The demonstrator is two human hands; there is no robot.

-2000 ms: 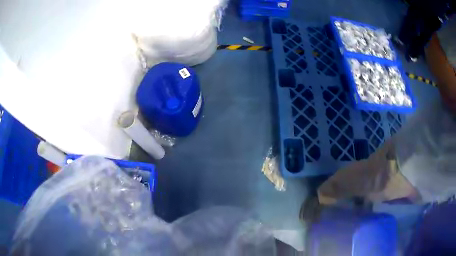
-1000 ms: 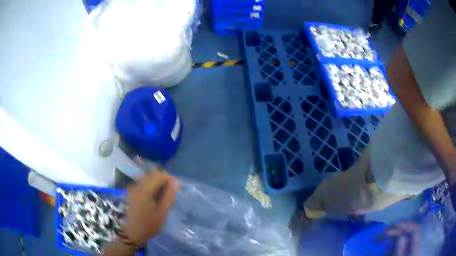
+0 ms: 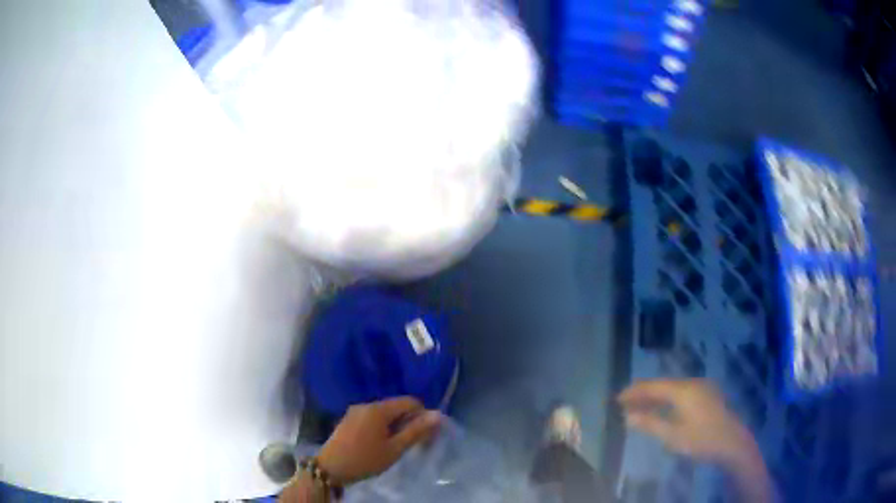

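Observation:
My left hand (image 3: pixel 378 440), with a beaded bracelet, is at the bottom centre in front of the blue stool (image 3: pixel 368 349). Its fingers are closed on the edge of a clear plastic bag (image 3: pixel 457 474), which hangs below and to the right. The bag is thin, shiny and cut off by the lower edge. My right hand (image 3: pixel 678 418) is blurred, to the right over the blue pallet, with its fingers bent. Whether it holds part of the bag cannot be told.
A white-topped table (image 3: pixel 118 246) fills the left. A bulging whitish sack (image 3: pixel 393 138) stands behind the stool. Blue crates (image 3: pixel 619 59) are stacked at the back. Two blue trays of small parts (image 3: pixel 830 285) lie on the blue pallet (image 3: pixel 688 255). A shoe (image 3: pixel 564 427) shows below.
The view has shifted, bringing the sack and stool lower and larger. The left hand now shows in front of the stool, and the right hand is in view. The floor-level parts bin has left the picture.

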